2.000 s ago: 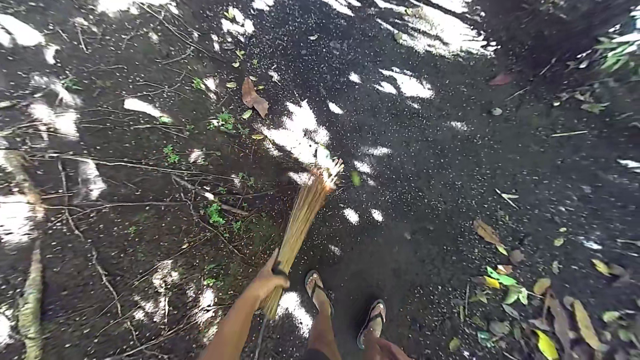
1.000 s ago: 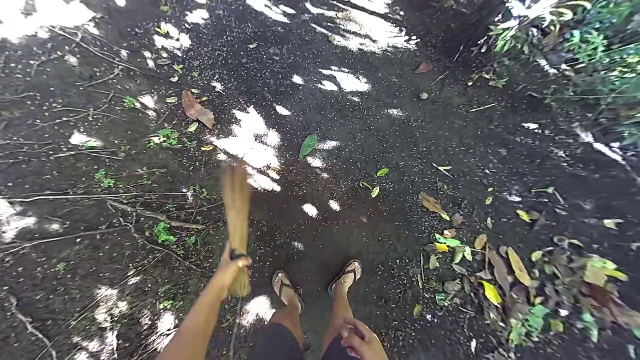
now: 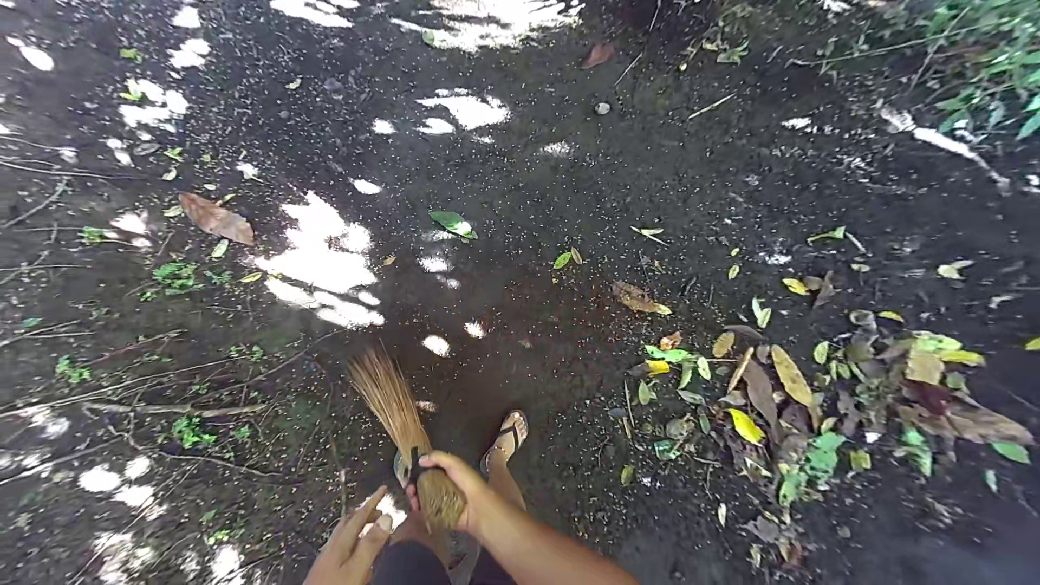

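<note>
A stick broom of thin tan bristles (image 3: 390, 398) points up and to the left from the bottom middle of the head view, its bound butt end toward me. My right hand (image 3: 459, 487) is closed around it near the dark binding. Just left of the broom's butt end, my left hand (image 3: 353, 540) is off the broom, its fingers apart and nothing in them. Below the bristles, one foot in a flip-flop (image 3: 508, 439) shows on the dark soil; the other is mostly hidden behind the broom and hands.
A heap of yellow, brown and green leaves (image 3: 780, 398) lies at the right. Thin fallen branches (image 3: 171, 410) and small green seedlings (image 3: 191, 431) are on the left. A brown leaf (image 3: 215, 219) and a green leaf (image 3: 453, 223) lie ahead. Green plants (image 3: 991, 65) grow at the upper right.
The broom was in my left hand in both earlier frames; now my right hand holds it and my left hand has let go.
</note>
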